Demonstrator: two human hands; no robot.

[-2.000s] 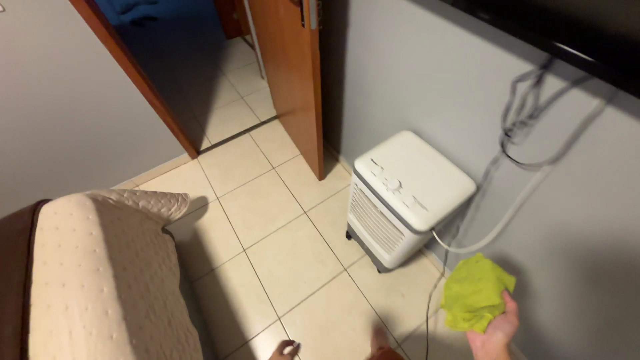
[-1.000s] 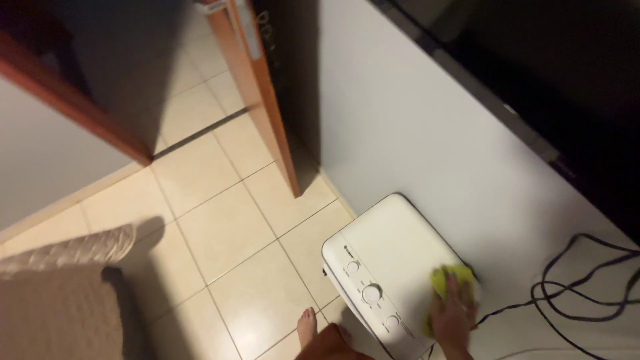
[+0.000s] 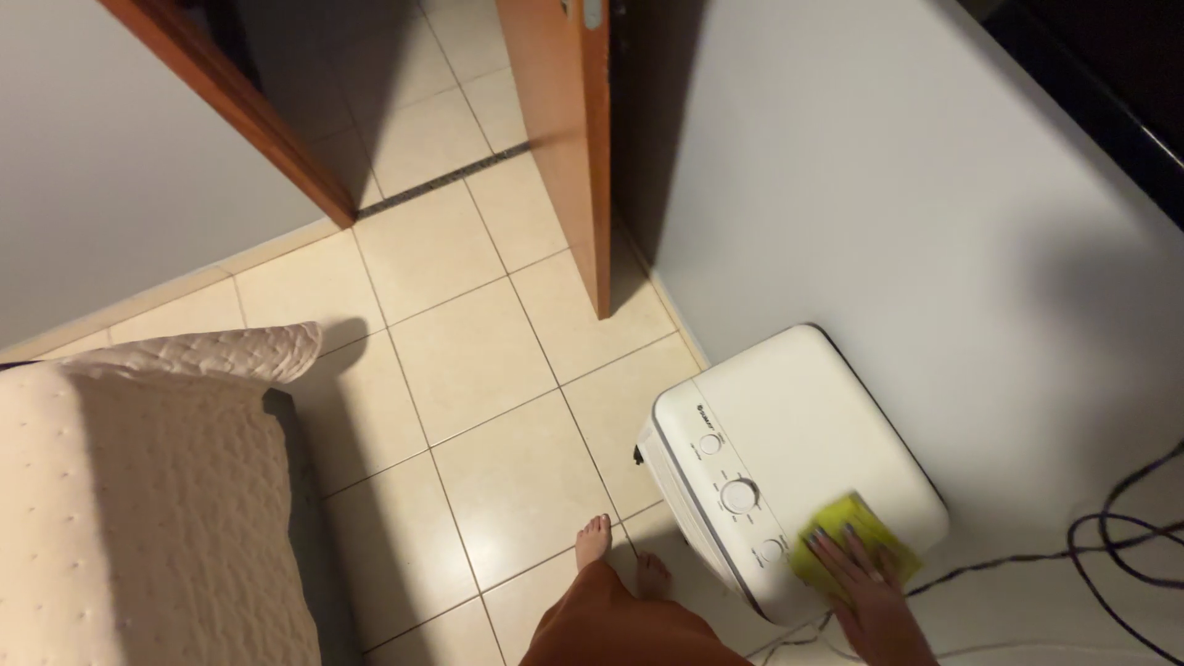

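My right hand [image 3: 856,573] presses a yellow-green cloth [image 3: 846,532] flat against the top of a white portable air cooler [image 3: 814,416], with its fingers spread over the cloth. The cloth lies near the cooler's lower right corner, close to the lowest of three round control knobs [image 3: 739,497]. The cooler stands on the floor beside the grey wall. My left hand is out of view.
An open wooden door [image 3: 564,139] stands beyond the cooler. A bed with a quilted cover [image 3: 185,518] is at the left. Dark looped cables [image 3: 1105,527] hang at the right, below a black screen's edge [image 3: 1091,111]. My bare feet [image 3: 594,541] are on the floor tiles.
Two seconds ago my right hand held the cloth up, right of the cooler; now it is on the cooler's top. Since one second ago, the cloth shows more spread out under the fingers.
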